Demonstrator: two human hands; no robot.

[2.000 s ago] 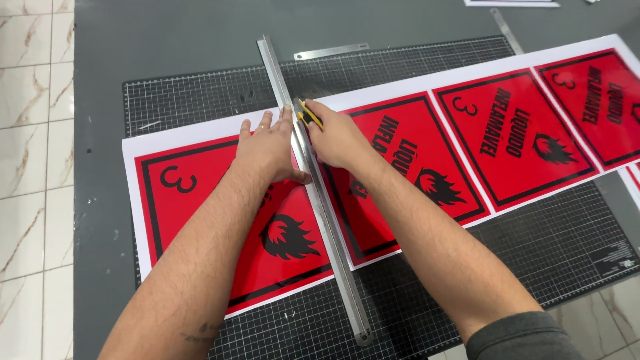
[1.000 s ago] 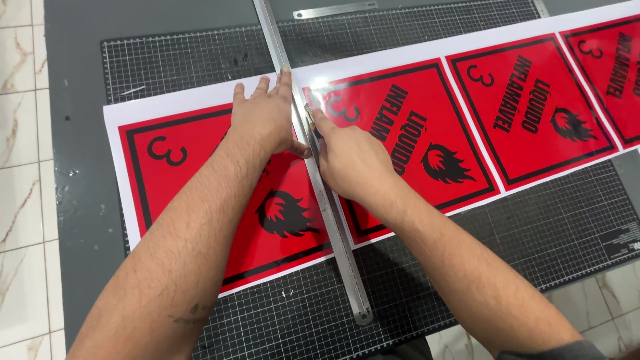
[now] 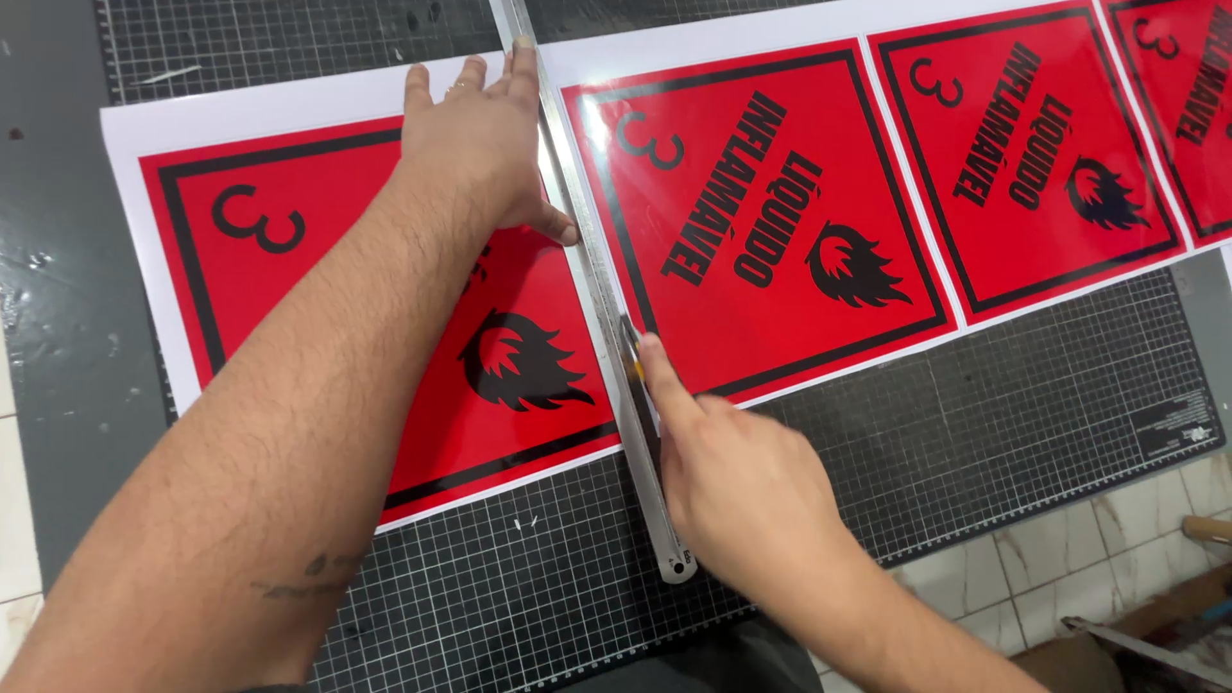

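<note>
My left hand [image 3: 476, 144] lies spread on a metal ruler [image 3: 638, 448] and the printed sheet beside it, thumb and fingertips on the ruler's left part. The ruler crosses a long white-edged sheet of red flammable-liquid signs [image 3: 751, 192], between the first sign and the second. In my right hand [image 3: 746, 481] is a utility knife [image 3: 632, 348], mostly hidden by the fingers. Its tip is against the ruler's right edge near the sheet's lower border, and my index finger is stretched along it. Under the sheet lies a black gridded cutting mat [image 3: 500, 577].
The grey tabletop [image 3: 58, 289] shows left of the mat. Small white scraps [image 3: 525, 523] lie on the mat below the sheet, and a thin white strip [image 3: 171, 74] at its upper left. Tiled floor [image 3: 1039, 549] and a cardboard-coloured tube end [image 3: 1208, 529] show at the lower right.
My right hand has drawn the knife down along the ruler towards me, from near the sheet's top edge to near its lower border. My left hand stays pressed on the ruler. The view has moved closer.
</note>
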